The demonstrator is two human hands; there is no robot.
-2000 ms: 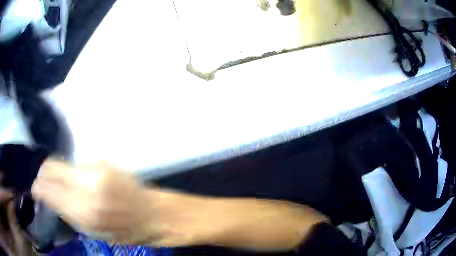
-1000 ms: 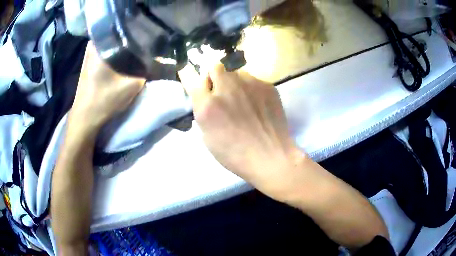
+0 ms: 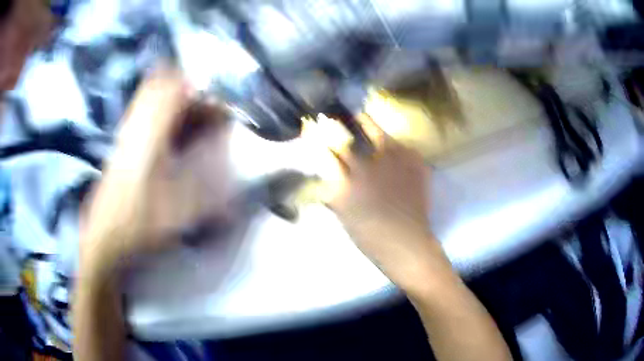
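Note:
The frame is blurred. My right hand [image 3: 385, 194] is at the needle area of the sewing machine [image 3: 247, 77], its fingertips by the bright lit spot; whether they pinch fabric cannot be told. My left hand [image 3: 159, 134] is raised at the left of the machine, partly over the garment. The grey-white and black garment [image 3: 53, 99] lies in a heap at the left. A small dark fabric end [image 3: 284, 197] shows between the hands, on the white table [image 3: 282, 282].
Black scissors [image 3: 568, 141] lie right of the machine. More black and white garments [image 3: 600, 282] hang below the table's right edge. Part of another person [image 3: 20, 39] shows at the top left. Something blue shows below the table's front left edge.
The view has tilted and blurred. My left hand has lifted away from the fabric beside the machine. My right hand stays near the needle, its fingers a little further right in the picture.

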